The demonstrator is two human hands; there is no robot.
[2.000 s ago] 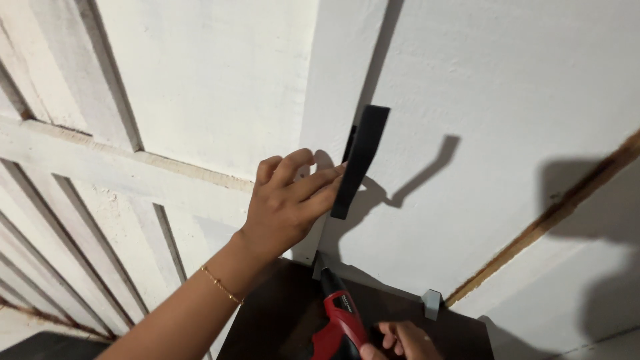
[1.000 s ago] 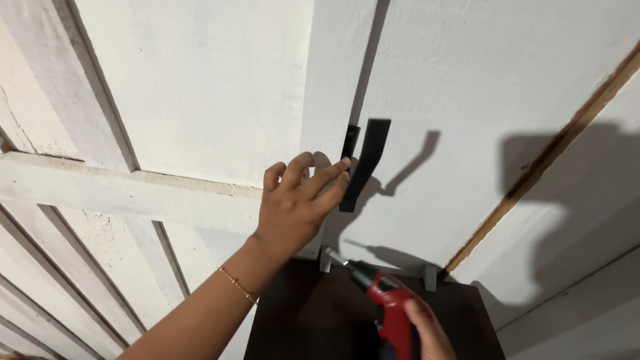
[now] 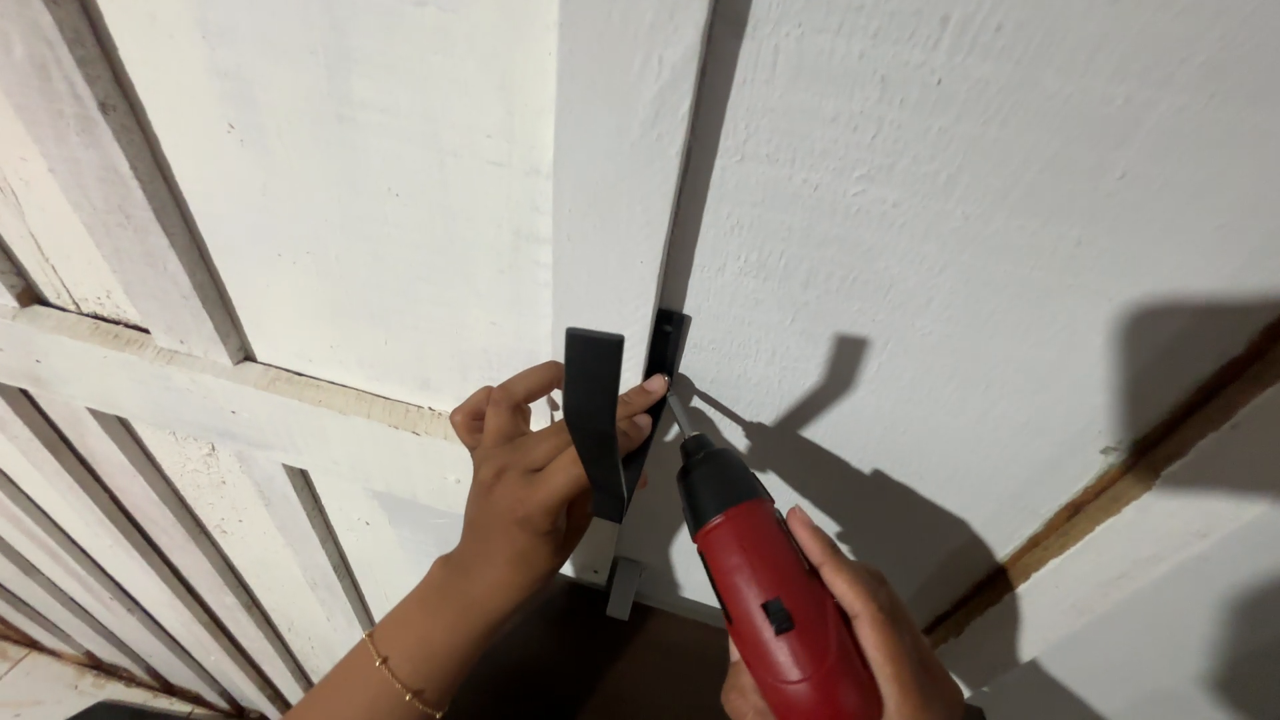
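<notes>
A black metal bracket point(image 3: 594, 400) with a bent arm stands against the edge of a white wooden batten point(image 3: 625, 150). My left hand point(image 3: 530, 475) reaches behind the bent arm, and its fingertips press on the bracket's flat back plate point(image 3: 666, 340), which has a hole near its top. My right hand point(image 3: 870, 620) grips a red and black cordless screwdriver point(image 3: 780, 600). Its bit meets the back plate beside my left fingertip, where a small shiny screw head seems to sit, partly hidden.
White painted panelling point(image 3: 950, 180) surrounds the bracket. Below it is a dark brown surface point(image 3: 600, 660) with a small grey bracket point(image 3: 624, 588) at its back edge. A brown wooden strip point(image 3: 1100, 490) runs diagonally at the right. Shadows fall across the wall.
The screwdriver has moved up from near the dark surface to the back plate. My left hand stays at the black bracket. The view is closer and has shifted.
</notes>
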